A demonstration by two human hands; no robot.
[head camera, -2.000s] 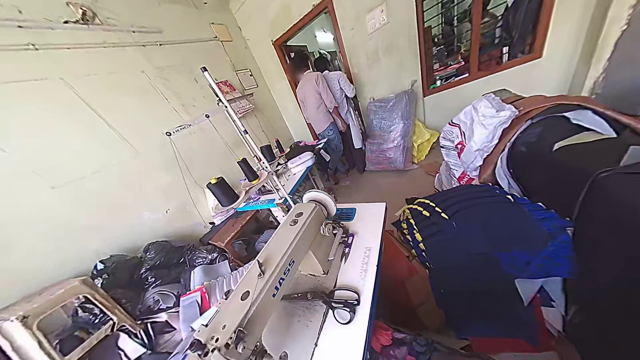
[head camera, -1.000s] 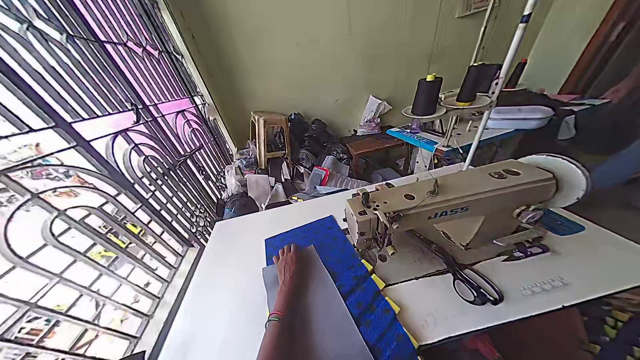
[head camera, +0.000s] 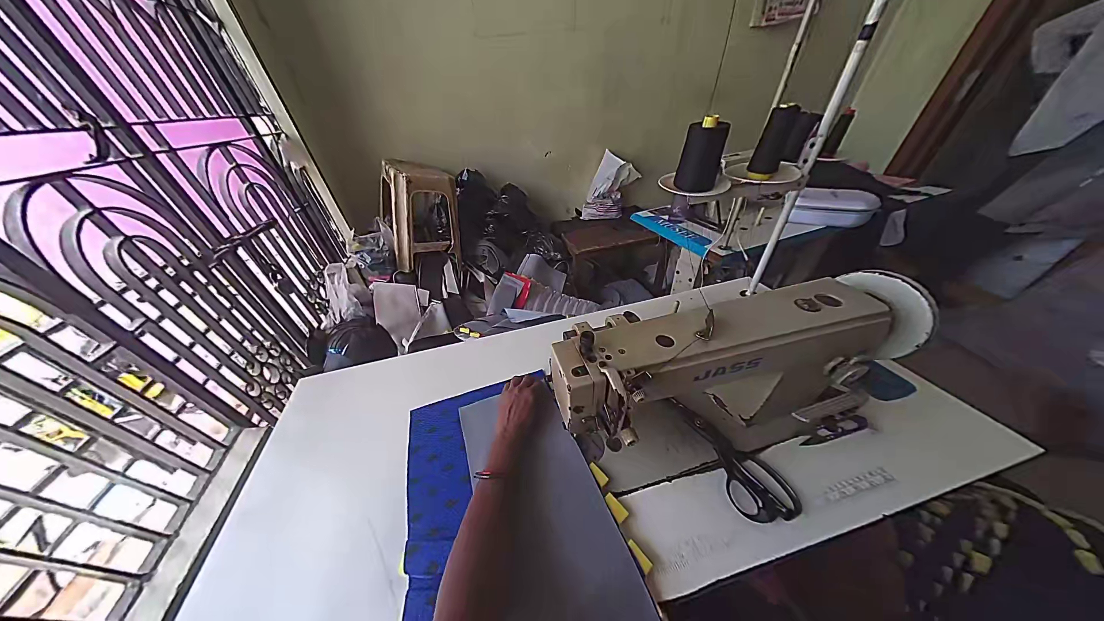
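Note:
My left hand (head camera: 517,404) lies palm down on the far end of a grey sheet (head camera: 552,517), its fingers near the far edge. Under the sheet is blue patterned fabric (head camera: 431,483), which shows along the left and far sides; yellow points (head camera: 616,508) stick out at the right. Just right of the hand stands the needle end of a beige JASS sewing machine (head camera: 724,354). Black-handled scissors (head camera: 759,487) rest on the table against the machine, blades toward its arm. My right hand is not in view.
The white sewing table (head camera: 328,483) runs beside a barred metal grille (head camera: 172,259) at left. Behind it are a plastic stool (head camera: 418,207), black bags and scraps. A second table holds black thread cones (head camera: 701,157). Dark patterned fabric (head camera: 966,543) hangs at lower right.
The view has swung from the room to the table. Since a second ago, my left hand and the grey sheet have shifted right across the blue fabric, closer to the machine.

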